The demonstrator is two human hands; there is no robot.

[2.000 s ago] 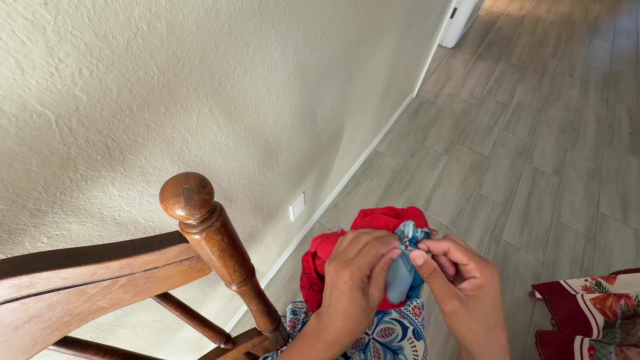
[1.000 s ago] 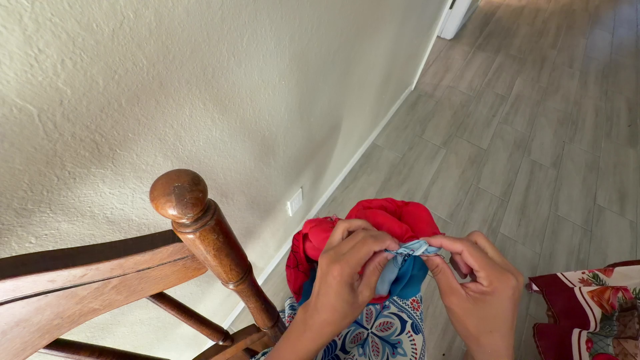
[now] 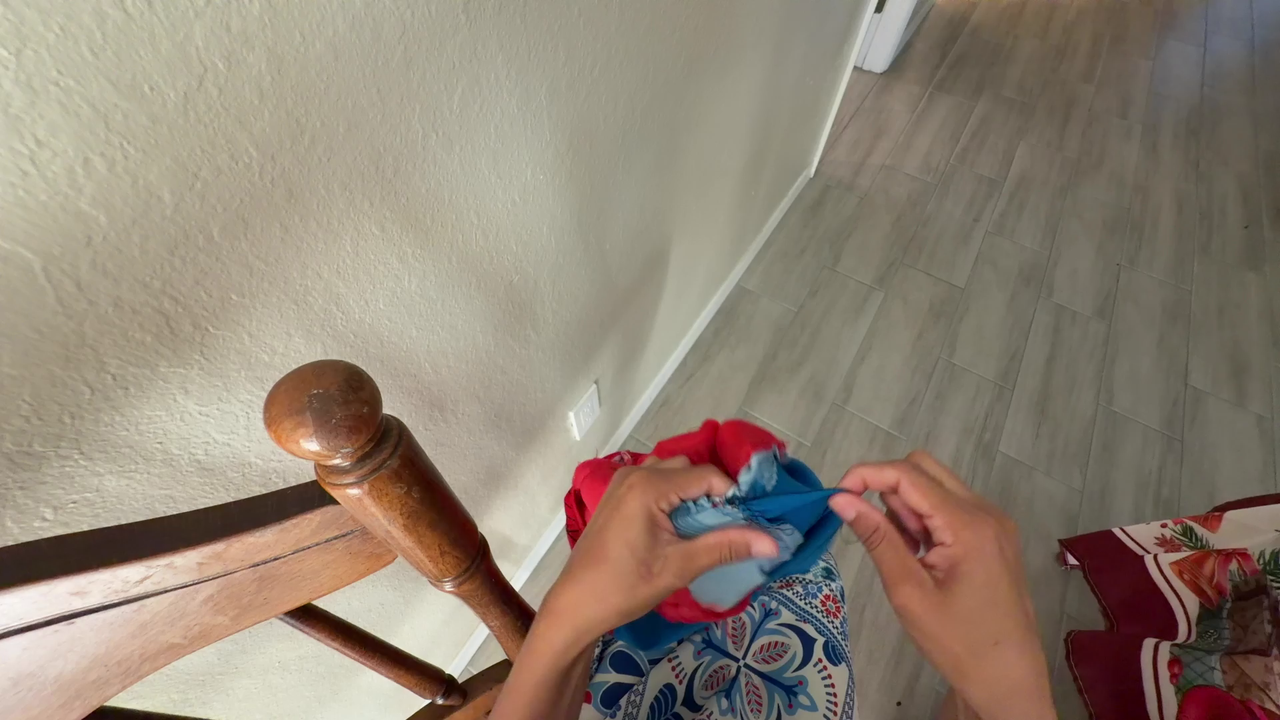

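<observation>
My left hand (image 3: 660, 540) grips the gathered light-blue edge of a blue cloth (image 3: 800, 520), thumb on top. At the cloth's right side, my right hand (image 3: 930, 550) pinches a point of the darker blue fabric between thumb and fingertips and holds it stretched out. A bunched red fabric (image 3: 725, 445) lies behind and under the blue cloth, partly hidden by my left hand. Beneath both is a white fabric with a blue and red floral pattern (image 3: 750, 650); what it covers is hidden.
A wooden chair's turned post (image 3: 410, 500) and top rail (image 3: 190, 590) stand at the left, near a textured wall (image 3: 400, 200) with a white outlet plate (image 3: 585, 411). Grey plank-look tile floor (image 3: 1050, 300) extends ahead. A maroon-bordered, holiday-patterned cloth (image 3: 1180, 610) is at the lower right.
A second ago both hands pinched the light-blue edge close together; now my right hand is farther from the left, drawing out a darker blue fold. More of the blue cloth shows.
</observation>
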